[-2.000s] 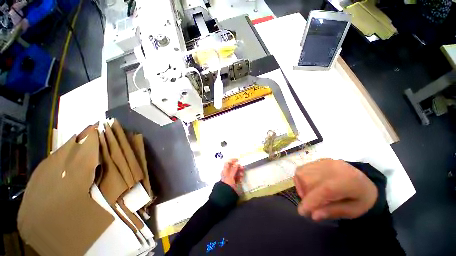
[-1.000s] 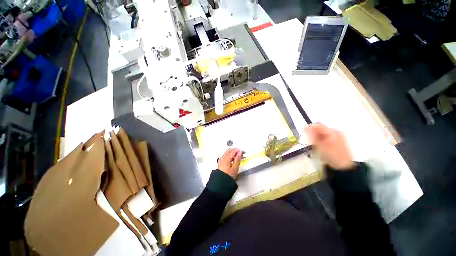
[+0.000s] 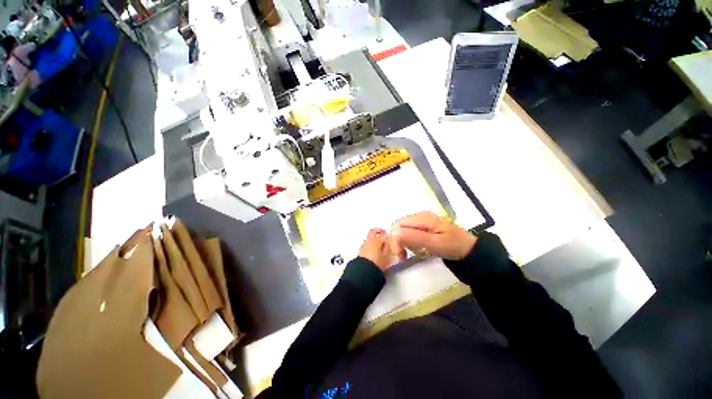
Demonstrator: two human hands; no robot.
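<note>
My left hand (image 3: 377, 248) and my right hand (image 3: 429, 235) are close together over the front of the white plate (image 3: 363, 209). Their fingertips meet; what is between them is too small to make out. A small dark round piece (image 3: 337, 259) lies on the plate left of my hands. The orange-yellow clamp bar (image 3: 359, 174) with its dark toothed edge lies across the plate's back, under the white sewing machine head (image 3: 269, 175). The thread tangle is not visible, and my right hand covers the area near it.
Stacked brown cut panels (image 3: 117, 312) stand left of the machine. A control screen (image 3: 478, 76) stands at the back right of the white tabletop (image 3: 500, 164). Blue bins (image 3: 47, 156) are on the floor at far left. Another table (image 3: 695, 82) is at far right.
My right hand has swung in from the right and now meets my left hand over the plate. My left hand has shifted slightly right. The view has shifted a little.
</note>
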